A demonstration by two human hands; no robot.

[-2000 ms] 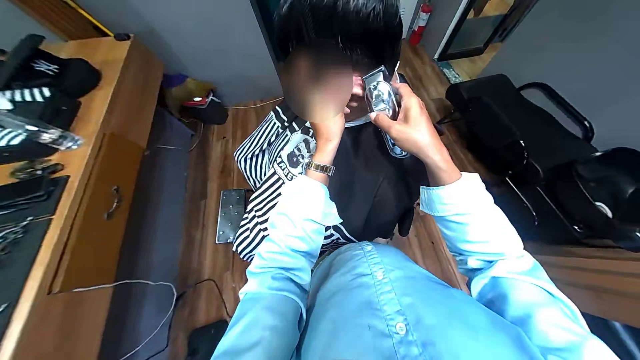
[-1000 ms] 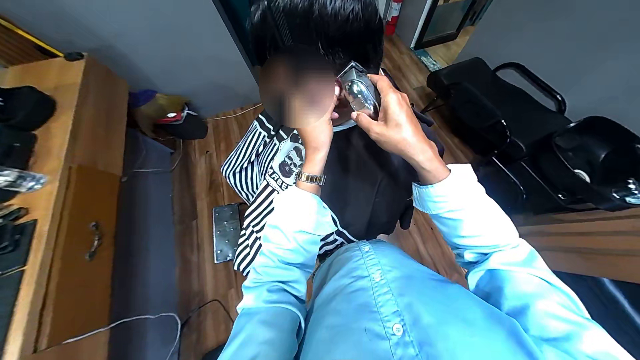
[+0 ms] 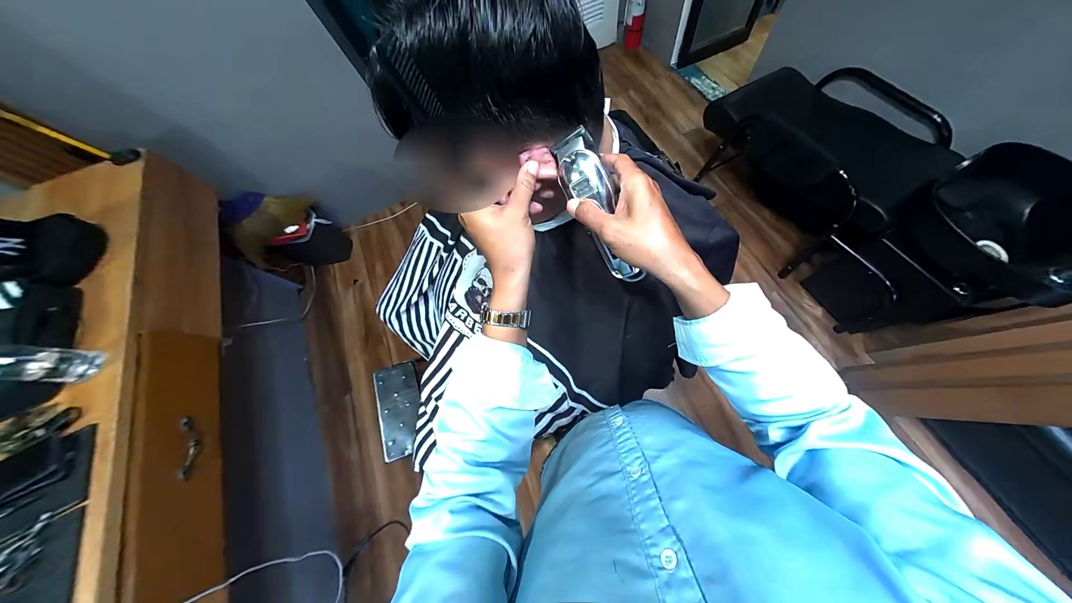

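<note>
A seated person with dark hair (image 3: 502, 63) wears a black barber cape (image 3: 595, 310) with striped panels. My right hand (image 3: 649, 218) grips a silver hair clipper (image 3: 584, 177), its blade end against the hair just behind the ear. With thumb and fingers, my left hand (image 3: 507, 230) holds the ear (image 3: 538, 162), folded forward beside the clipper. A metal-banded watch (image 3: 506, 317) is on my left wrist. A black comb (image 3: 410, 79) appears stuck in the hair at the upper left of the head.
On the left, a wooden cabinet (image 3: 159, 377) carries black caps (image 3: 67, 251) and several tools. A metal footrest (image 3: 396, 410) lies near the cape, and a cable (image 3: 285, 559) crosses the floor at lower left. Black chairs (image 3: 829, 151) stand on the right; a fire extinguisher (image 3: 635, 25) is behind.
The clipper has tilted more upright than one second ago, still at the ear. My left hand stays at the ear throughout. The view has shifted somewhat.
</note>
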